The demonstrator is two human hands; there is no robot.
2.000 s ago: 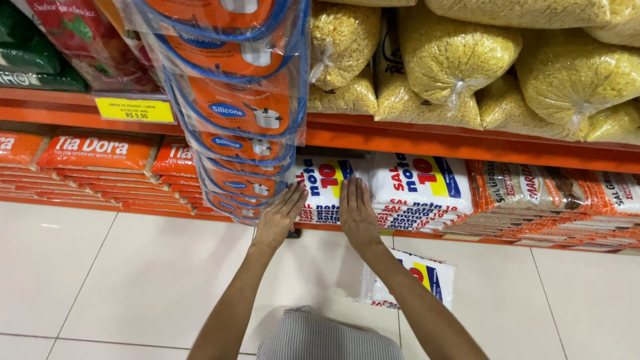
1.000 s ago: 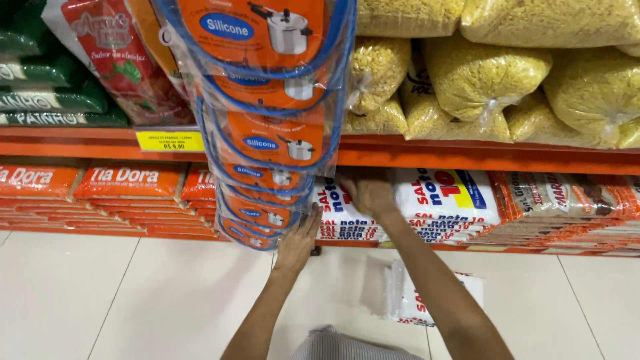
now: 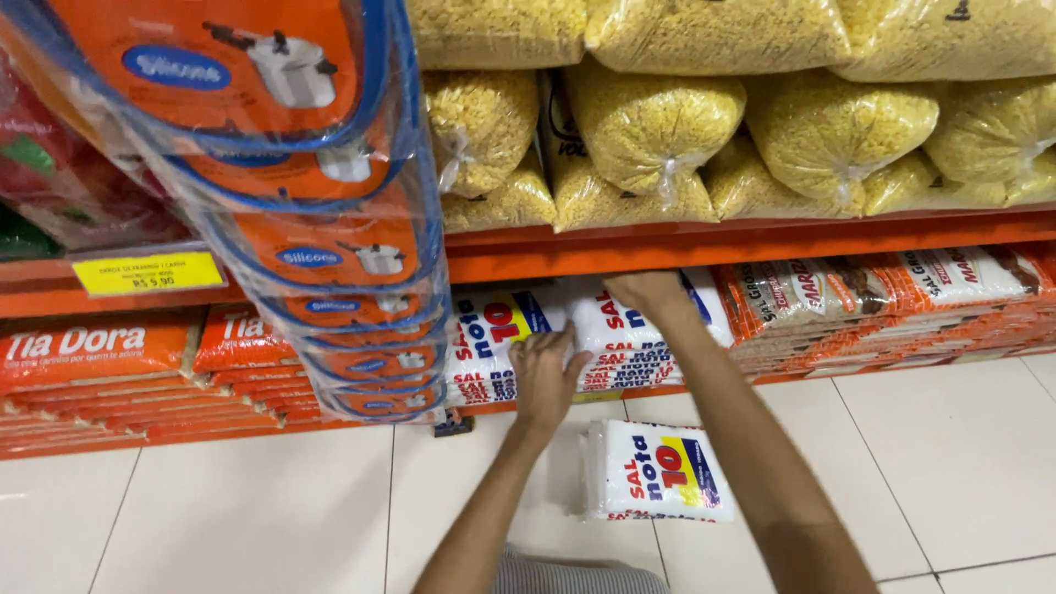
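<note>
White bags of salt lie in two neighbouring stacks on the bottom shelf, the left stack of salt bags [image 3: 483, 342] partly behind hanging packs and the right stack of salt bags [image 3: 615, 363] beside it. My left hand [image 3: 546, 363] rests where the two stacks meet, fingers bent against the bags; whether it grips one I cannot tell. Over the top of the right stack reaches my right hand [image 3: 648, 295], its fingertips partly hidden, so its hold is unclear. On the floor, below the right stack, lies a small pile of the same salt bags [image 3: 668, 474].
A strip of silicone pressure-cooker seal packs [image 3: 330, 256] hangs at the left, in front of orange-red bags [image 3: 91, 342]. Coarse salt bags [image 3: 808, 297] are stacked to the right. Above the orange shelf edge [image 3: 660, 247] sit bags of yellow flakes [image 3: 660, 124].
My left hand has moved from beside the hanging packs to the seam between the salt stacks. My right hand has shifted from the left stack onto the right one.
</note>
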